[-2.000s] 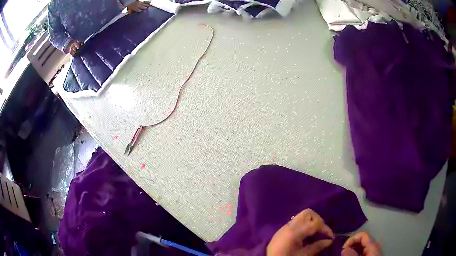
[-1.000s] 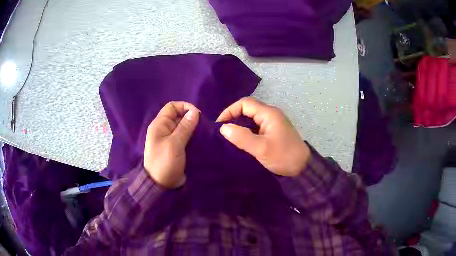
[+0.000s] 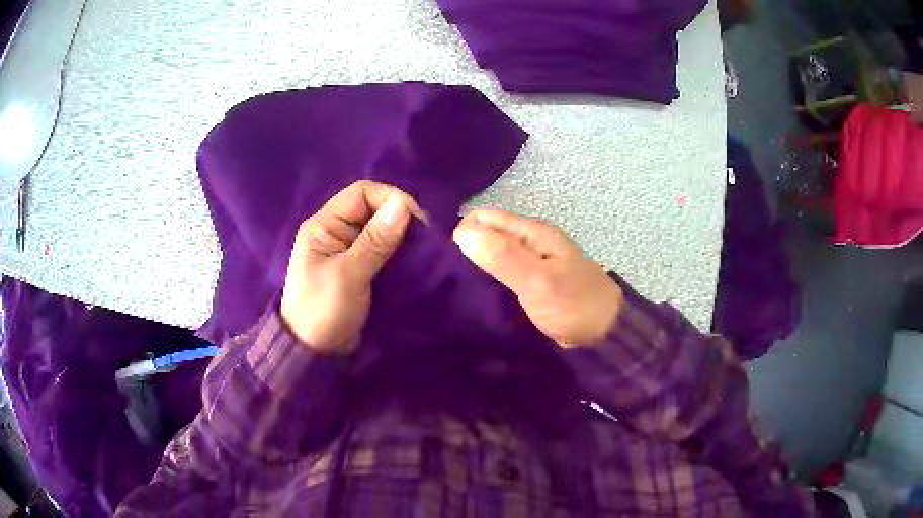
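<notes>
A plain deep-purple garment (image 3: pixel 314 142) lies over the table edge and runs down in front of my body. My left hand (image 3: pixel 339 265) is above its middle, thumb and forefinger pinched, with a small pale sliver at the tips that I cannot identify. My right hand (image 3: pixel 547 275) is just to the right, back of the hand up, thumb and fingertips together. A small gap with purple cloth behind it parts the two hands. Any fine thread between them is too small to make out.
A folded purple stack (image 3: pixel 587 51) lies at the table's (image 3: pixel 627 172) far right. Scissors (image 3: pixel 20 218) on a thin cord lie at far left. Purple heaps are below left (image 3: pixel 61 374) and right (image 3: pixel 754 263). A blue bar (image 3: pixel 185 357) is at lower left, a red padded item (image 3: pixel 878 177) at right.
The view has swung right and down from the table, bringing both forearms into sight. Since a second ago, my right hand has turned and its parted thumb and forefinger have closed together. My left hand stays pinched.
</notes>
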